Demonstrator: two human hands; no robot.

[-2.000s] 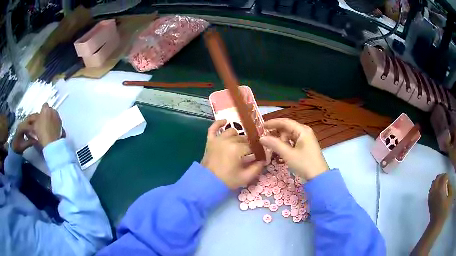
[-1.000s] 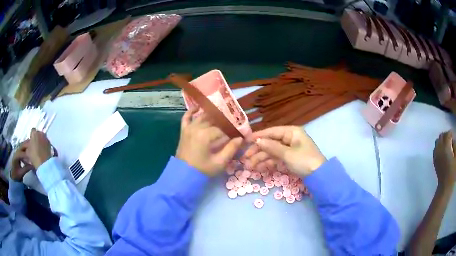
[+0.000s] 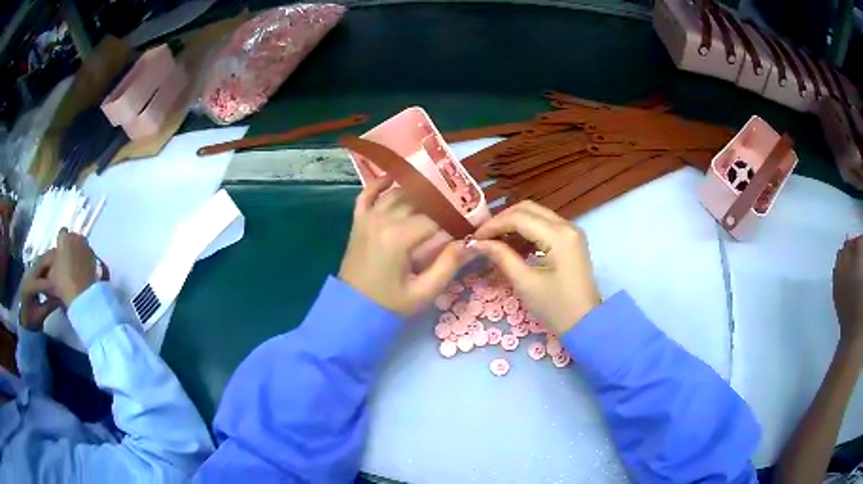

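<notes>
A pink box (image 3: 400, 136), open side up and tilted, is in my left hand (image 3: 393, 248). A brown strap (image 3: 409, 180) slants across it, its near end between both hands' fingertips. My right hand (image 3: 541, 260) pinches at that strap end by the box's near edge; a small light piece shows at the fingertips, too hidden to name. A loose pile of pink buttons (image 3: 481, 319) lies on the white foam sheet just below my hands, partly covered by them.
A fan of brown straps (image 3: 587, 156) lies behind the buttons. A strapped box (image 3: 748, 180) stands right; more strapped boxes (image 3: 748, 61) are far right. A bag of pink parts (image 3: 270, 57) and a single strap (image 3: 284, 135) lie left. Neighbours' hands (image 3: 71, 269) show at both sides.
The strap's far end has swung down from upright to lie across the box. My fingertips have stayed at its near end. The view has shifted slightly.
</notes>
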